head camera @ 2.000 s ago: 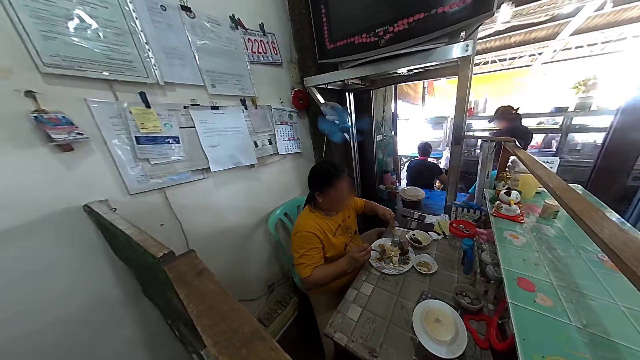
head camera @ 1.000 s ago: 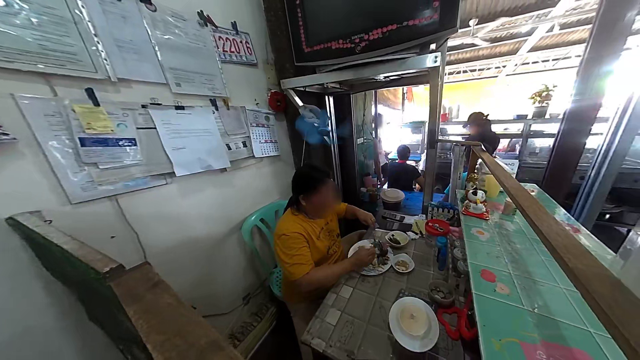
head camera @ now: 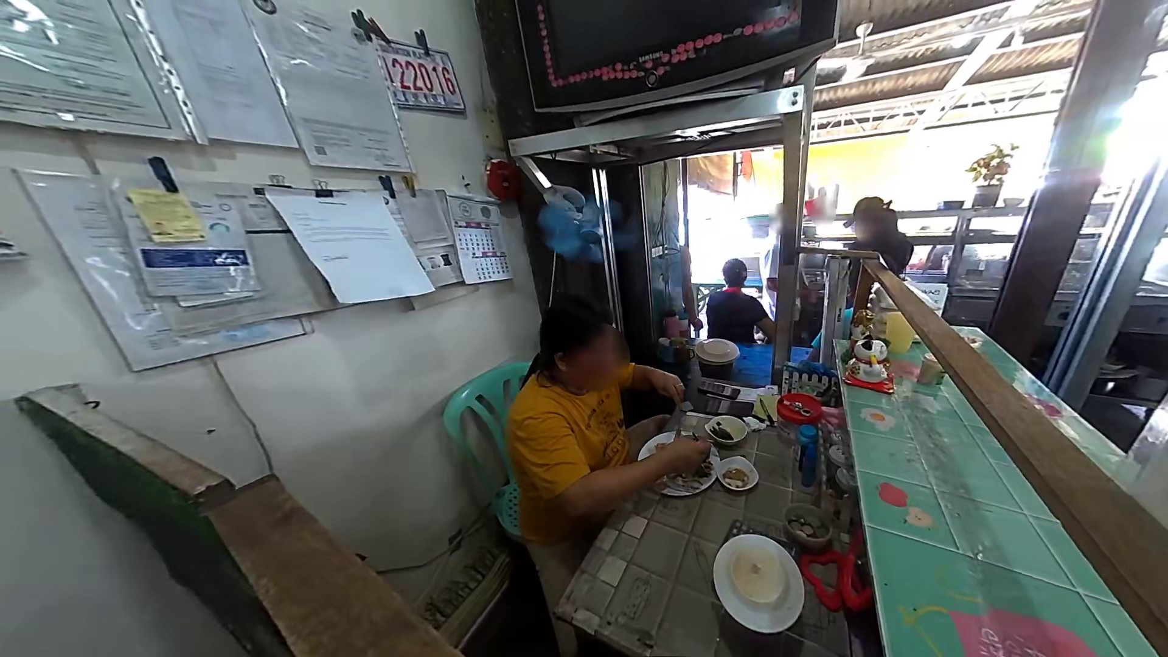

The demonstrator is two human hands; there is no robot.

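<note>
Neither my left hand nor my right hand shows in the head view. Below me, at the near end of a tiled table (head camera: 659,570), lies a white plate (head camera: 792,602) with a pale round thing (head camera: 757,573) on it. A person in a yellow shirt (head camera: 557,447) sits at the table's left side, one hand over a white plate of food (head camera: 698,481) and the other raised just beyond it. A small bowl with dark food (head camera: 727,429) and a small white dish (head camera: 737,473) stand beside that plate.
A green-tiled counter (head camera: 931,547) with a wooden rail (head camera: 1013,406) runs along the right. Brown wooden boards (head camera: 301,566) slope at the lower left. A television (head camera: 675,46) hangs overhead. Red-handled scissors (head camera: 835,579) and a blue bottle (head camera: 808,454) lie near the counter. Other people are in the background.
The seated person's hands, close together over the plate two seconds ago, are now apart, one over the food and one beyond it. The view has turned somewhat to the right.
</note>
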